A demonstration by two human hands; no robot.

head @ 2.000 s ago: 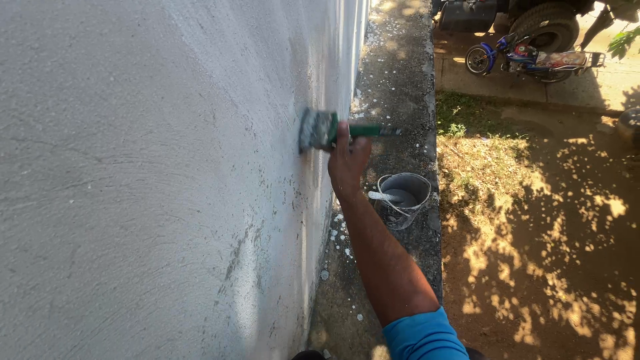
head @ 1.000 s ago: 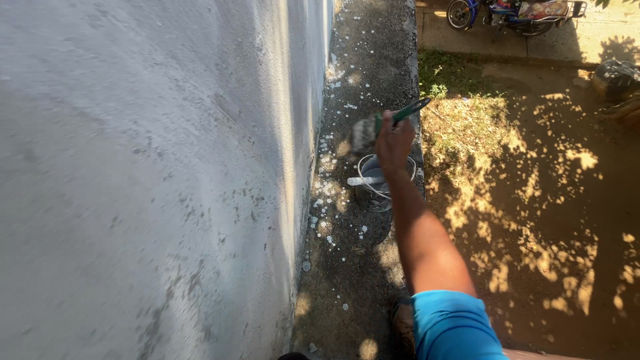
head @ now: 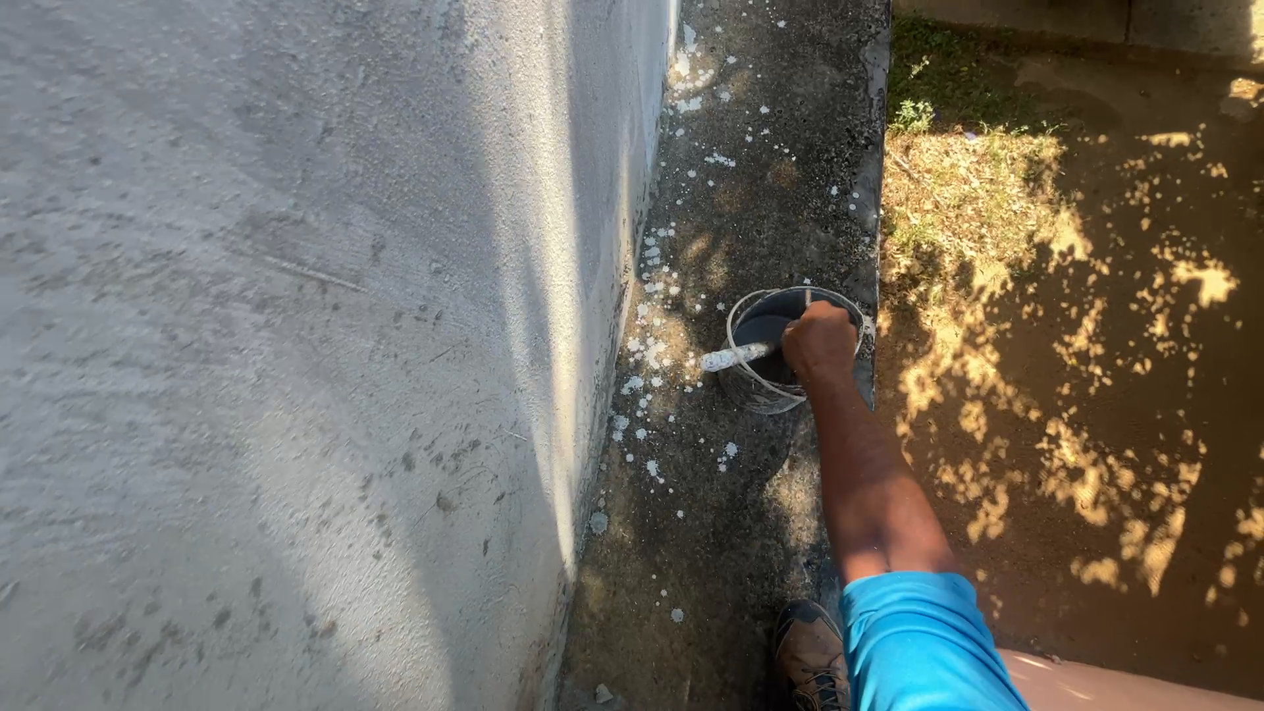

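Observation:
My right hand (head: pixel 822 342) is closed at the mouth of a paint bucket (head: pixel 768 397), its arm in a blue sleeve. The brush it grips is almost wholly hidden by the hand and the bucket. A paint-coated stick (head: pixel 736 356) leans out over the bucket's left rim, beside the thin wire handle. The bucket stands on a narrow concrete ledge (head: pixel 691 533) spattered with white paint. To the left rises a rough plastered wall (head: pixel 326 326) with patchy pale paint. My left hand is out of view.
A shoe (head: pixel 812 657) stands on the ledge below the bucket. The ledge's right edge drops to brown ground (head: pixel 1076 415) far below, with dappled sunlight and a patch of grass (head: pixel 968 188). A pale surface (head: pixel 1116 683) shows at the lower right.
My right hand has moved from the wall, where it held a green-handled brush against the surface, to above the bucket and then down into its mouth. The view has shifted downward.

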